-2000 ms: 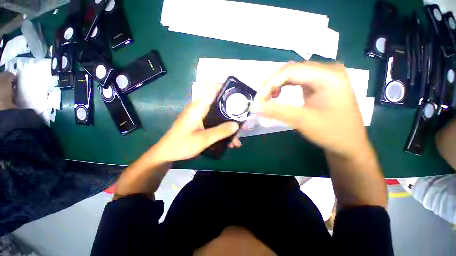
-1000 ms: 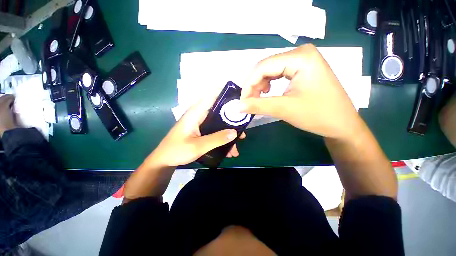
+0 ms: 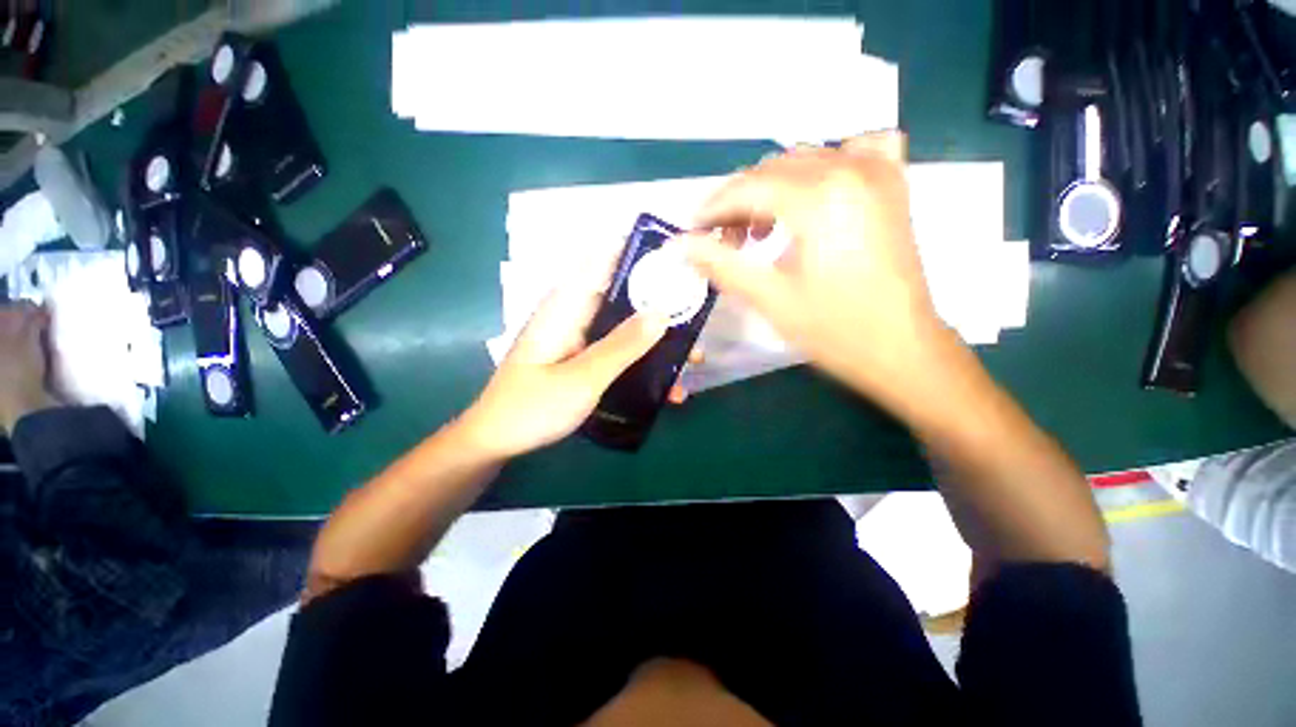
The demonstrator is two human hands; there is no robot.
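A glossy black box (image 3: pixel 647 372) is tilted over the near edge of the white sheets (image 3: pixel 569 234). Its bright white disc (image 3: pixel 668 286) is near the upper end. My left hand (image 3: pixel 547 372) holds the box from the left side, thumb on its front just below the disc and fingertips showing at its right edge. My right hand (image 3: pixel 832 263) is at the disc's upper right, thumb and index fingertips together at the disc's rim. Whether a sticker is pinched there cannot be told against the white glare.
A narrower white stack (image 3: pixel 640 78) lies farther away. Loose black boxes (image 3: pixel 358 253) criss-cross at the left; packed black boxes (image 3: pixel 1089 171) stand at the right. Another person's hand (image 3: pixel 22 355) and white sheets (image 3: pixel 100 327) are at far left; another person's arm (image 3: pixel 1265 348) is at the right edge.
The box in my left hand has turned more upright. My right hand stays at the disc, its fingers shifted slightly. The view has also shifted a little.
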